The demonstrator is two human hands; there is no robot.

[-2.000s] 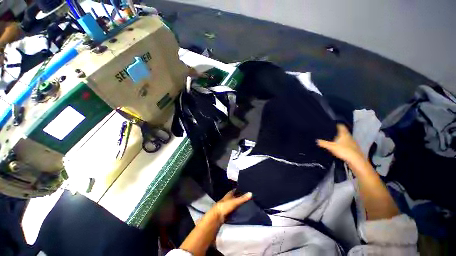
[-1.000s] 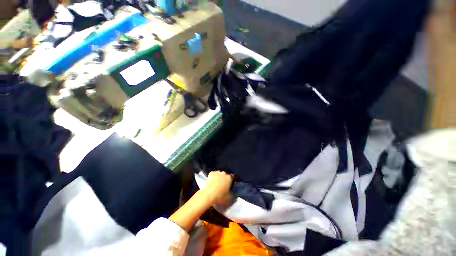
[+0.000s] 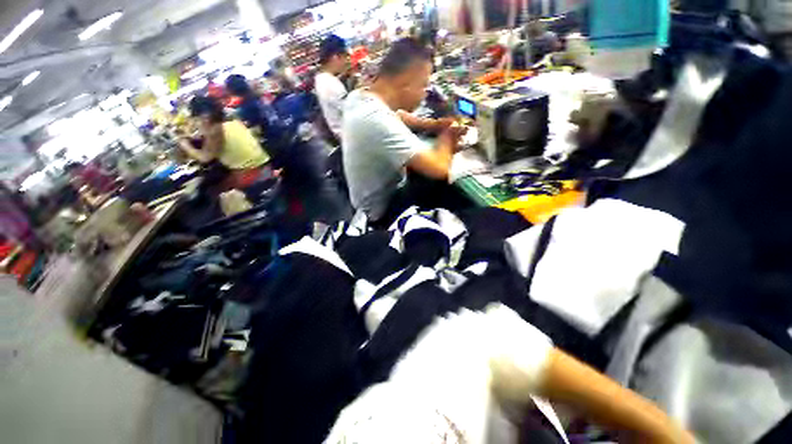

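Note:
Neither of my hands shows. One of my arms, in a white sleeve, bends at the bottom centre, and its bare forearm runs out past the lower edge at the right, so its hand is cut off. I cannot tell which arm it is. Navy and white garment pieces (image 3: 599, 260) lie heaped around and beyond the arm. A large dark panel (image 3: 300, 334) lies left of the sleeve. Pale grey and navy fabric (image 3: 712, 381) fills the lower right. The view is tilted and blurred.
A person in a light shirt (image 3: 373, 147) works at a sewing machine (image 3: 512, 126) just beyond the heap. Orange cloth (image 3: 547, 204) lies near it. More people are at the left and behind. Dark pieces (image 3: 187, 286) are piled at left, beside a grey surface (image 3: 87, 381).
The view has swung away from the beige machine, scissors and ruler edge to the wider sewing floor. My left hand, seen on fabric one second ago, is no longer seen.

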